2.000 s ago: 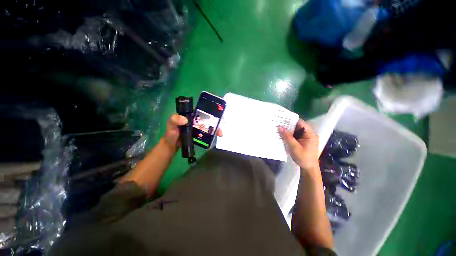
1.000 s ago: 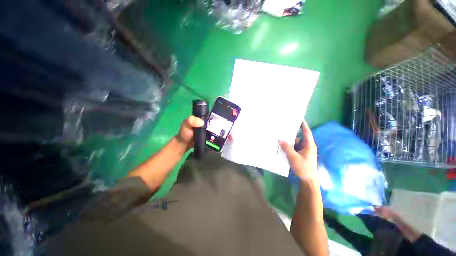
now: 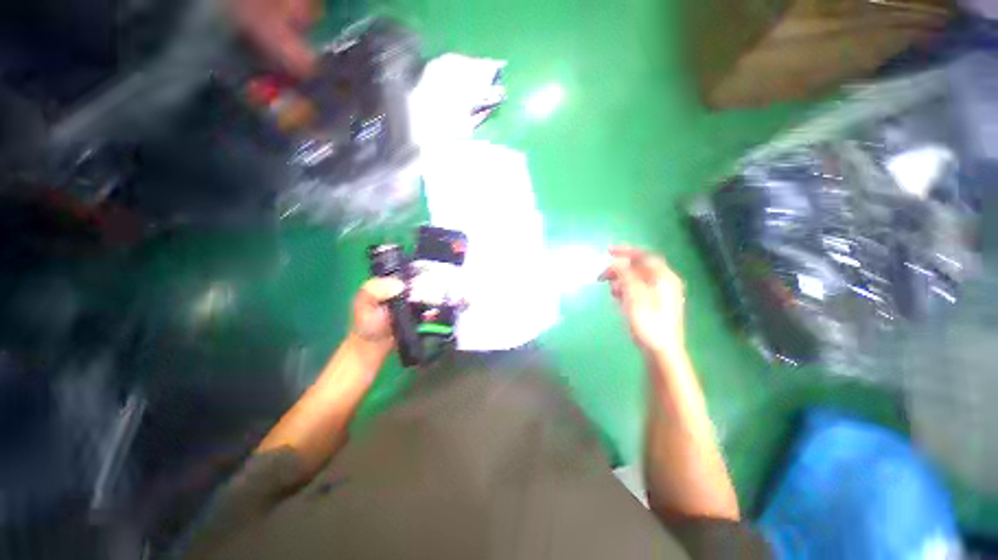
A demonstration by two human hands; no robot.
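My left hand (image 3: 375,311) is closed around a black flashlight (image 3: 396,312), with a lit smartphone (image 3: 439,281) beside it. A white printed sheet (image 3: 498,246) lies behind and to the right of the phone, overexposed, so its print cannot be read. My right hand (image 3: 648,293) is right of the sheet with its fingertips close together near a pale blurred edge. Whether that edge is paper and whether my right hand grips it cannot be told. The view is blurred.
Dark plastic-covered goods (image 3: 131,361) fill the left side. A wire cage of bagged items (image 3: 832,241) stands at right, below a brown carton (image 3: 821,55). A blue plastic sack (image 3: 859,492) is at lower right. Another person's hand (image 3: 276,27) shows at upper left.
The view has swung right, moving the sack lower. The sheet has shifted left relative to my right hand, which has moved off its lower right part. Another person's hand now shows at upper left.
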